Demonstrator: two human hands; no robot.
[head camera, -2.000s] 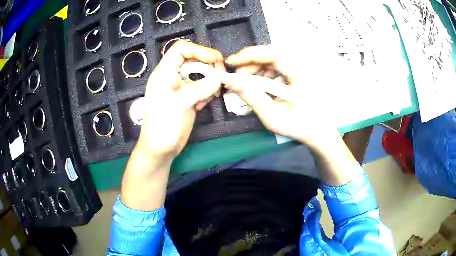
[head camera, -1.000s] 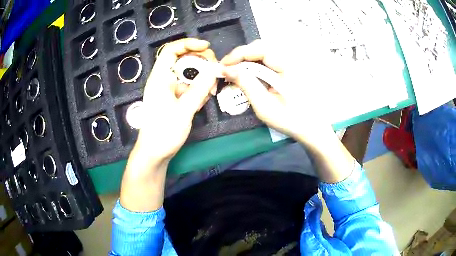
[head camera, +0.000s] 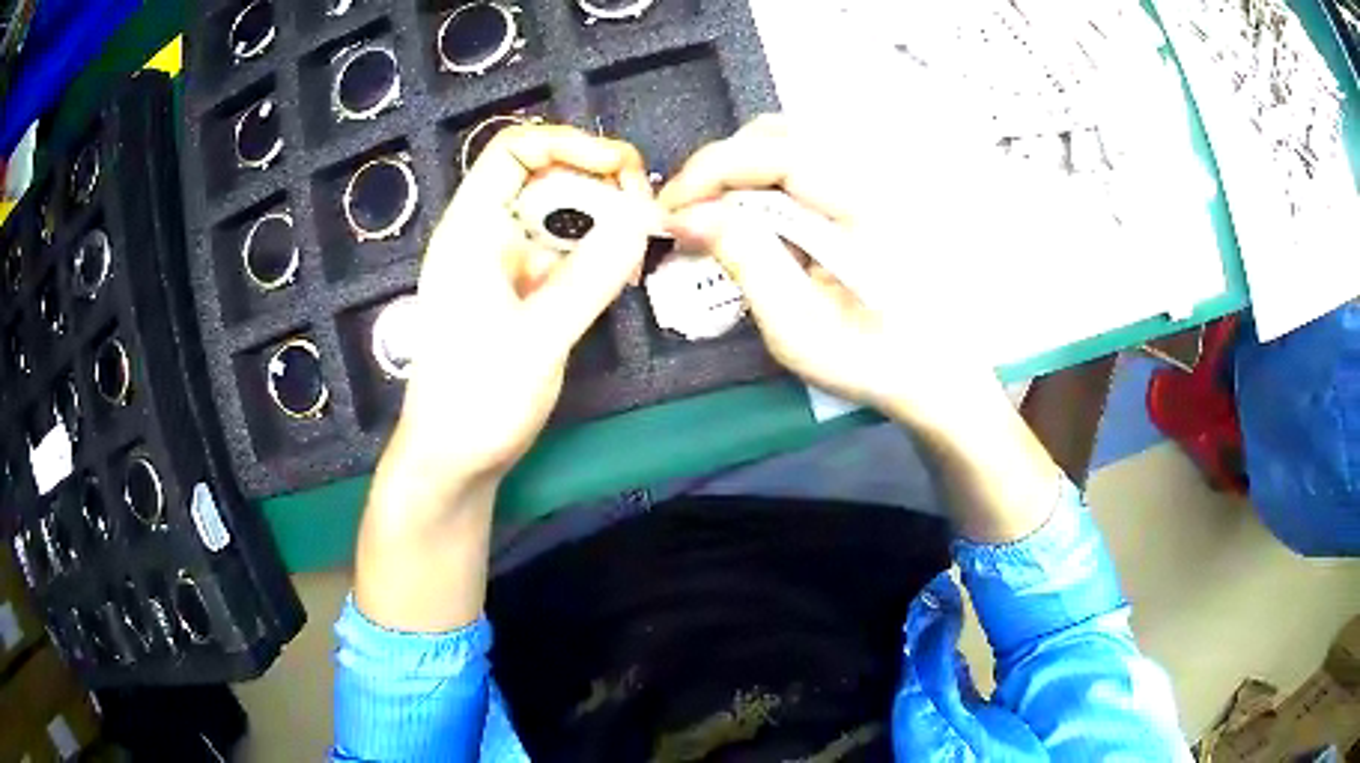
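Observation:
My left hand (head camera: 500, 306) holds a pale round watch case (head camera: 565, 224) with a dark centre, over the black foam tray (head camera: 336, 316). My right hand (head camera: 835, 291) pinches a white strap (head camera: 798, 224) at the case's right edge. The fingertips of both hands meet there and hide the joint. A white round watch (head camera: 697, 295) lies in a tray pocket below my right fingers. Another white round piece (head camera: 394, 337) is partly hidden behind my left hand. Several dark-faced cases sit in other pockets.
A second black tray (head camera: 172, 522) with strapless cases stands at the left. White paper with many straps (head camera: 1029, 179) lies at the right, a second strap sheet (head camera: 1275, 164) at far right. A blue-clad person's sleeve (head camera: 1305, 432) shows at the right edge.
The view has shifted slightly. Both hands stay fingertip to fingertip at the case's edge, with only small changes of finger position and case tilt.

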